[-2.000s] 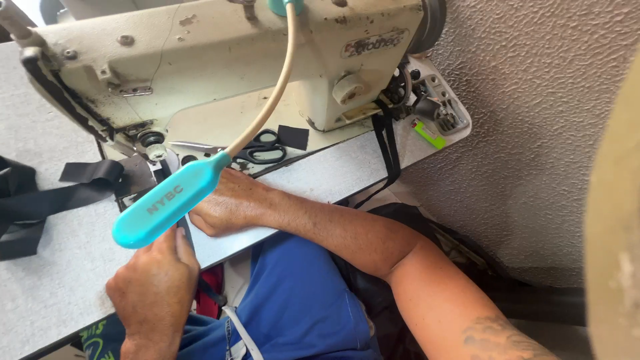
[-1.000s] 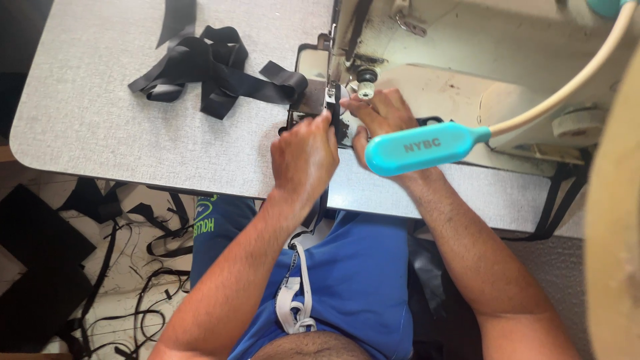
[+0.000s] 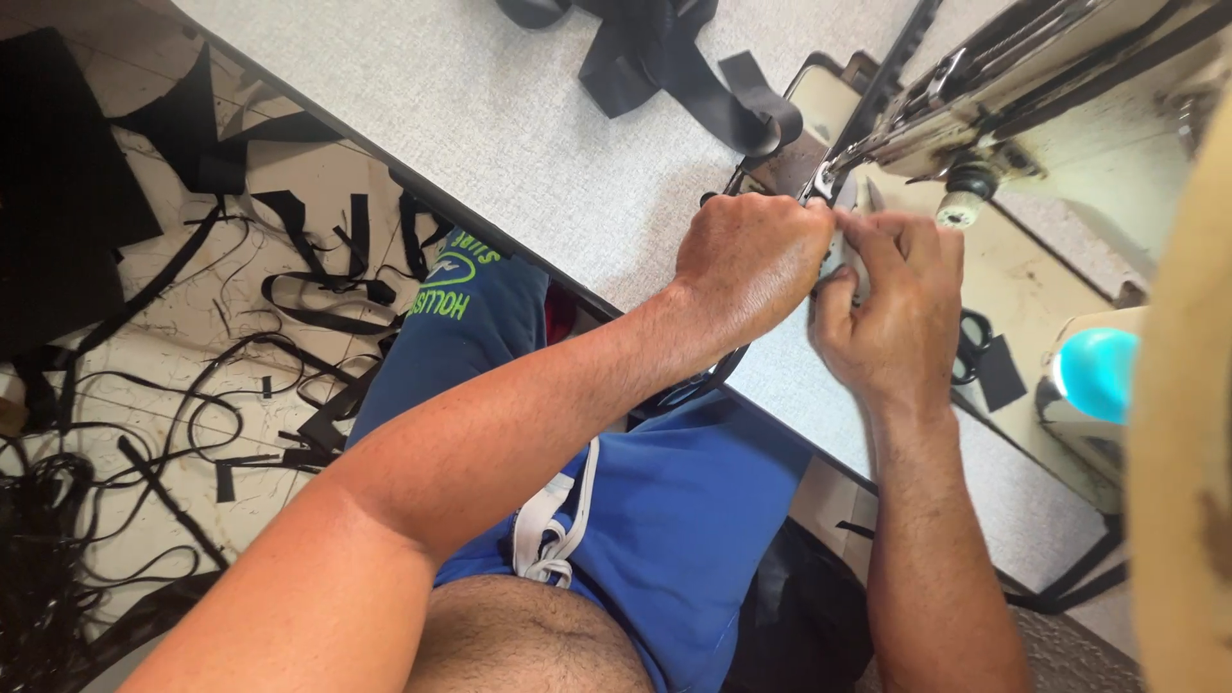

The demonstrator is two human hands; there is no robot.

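Note:
My left hand (image 3: 756,255) is closed beside the presser foot (image 3: 825,181) of an industrial sewing machine (image 3: 1107,125). A narrow black strip (image 3: 893,72) runs down to the foot, and a dark strip hangs below this hand; the part in its grip is hidden. My right hand (image 3: 895,303) is bent just right of the foot, its index fingertip close to my left thumb. Whether it pinches anything does not show. To its right lie black-handled scissors (image 3: 972,342), partly hidden, and a small black fabric piece (image 3: 1001,373).
A loose heap of wide black ribbon (image 3: 664,58) lies on the grey tabletop (image 3: 539,144), left of the machine. Black scraps and strips (image 3: 327,303) litter the floor at left. A turquoise lamp head (image 3: 1095,375) is at right, beside a blurred beige edge (image 3: 1179,385).
The view has shifted and turned a lot. Both hands stay close to the presser foot. The lamp head, earlier in front of my right hand, no longer overlaps it.

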